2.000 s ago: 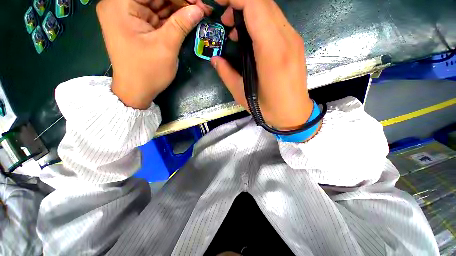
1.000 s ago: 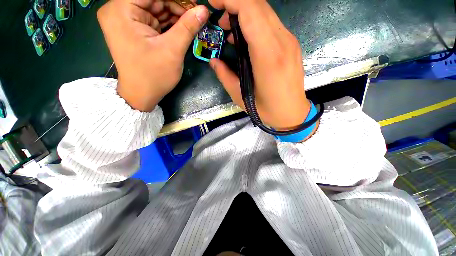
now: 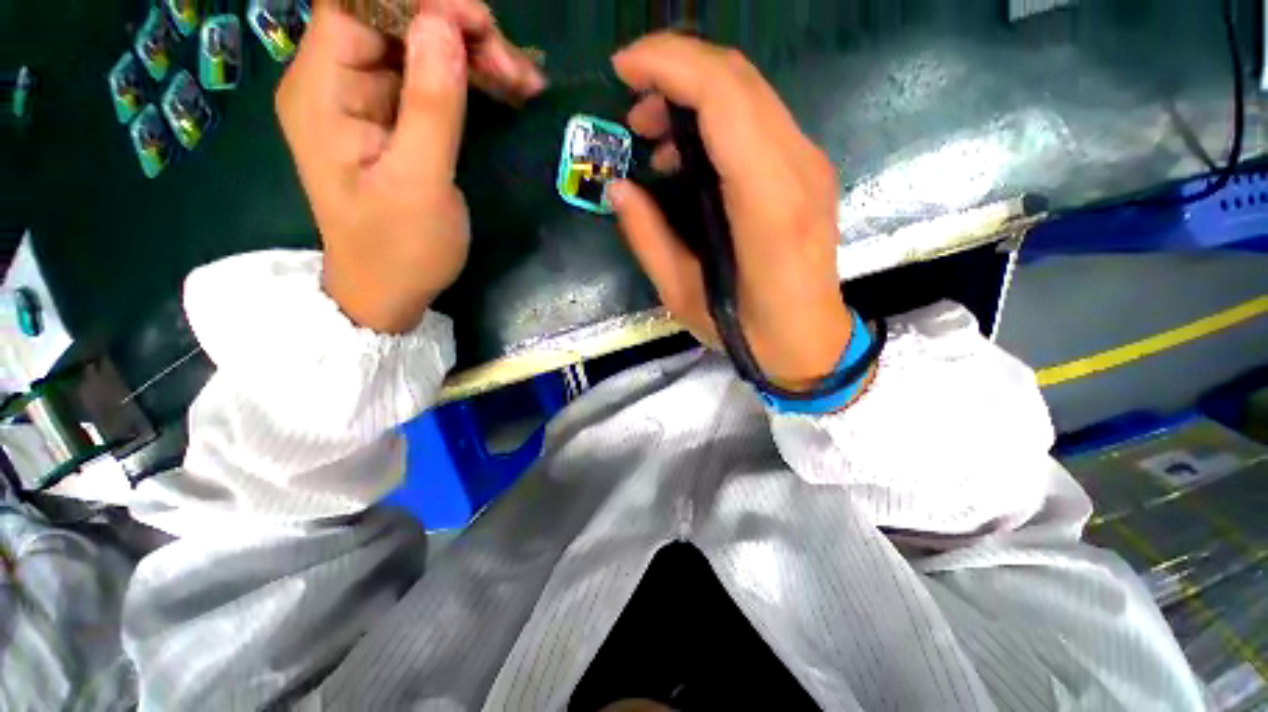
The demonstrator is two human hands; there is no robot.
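A small rounded-square circuit board (image 3: 595, 164) with a pale blue rim and a yellow patch lies on the dark green mat between my hands. My left hand (image 3: 389, 167) is left of the board, clear of it, with brownish tweezers (image 3: 383, 13) in its fingers, cut off by the top edge. My right hand (image 3: 751, 195) is curled round the black soldering iron (image 3: 688, 160), whose cord runs over the palm to the wrist; the tip is not visible. My right thumb tip is at the board's right edge. A blue band is on my right wrist.
Several similar boards (image 3: 187, 109) stand in rows at upper left. A white paper (image 3: 42, 313) with one item on it lies at the left edge, above a reel stand (image 3: 84, 410) with a thin wire. A black cord (image 3: 1235, 111) hangs over the mat at right. A blue stool (image 3: 466, 466) is below.
My left hand has moved left, away from the board, with the tweezers. The right hand stays beside the board, its fingers a little more spread. The whole view has shifted slightly.
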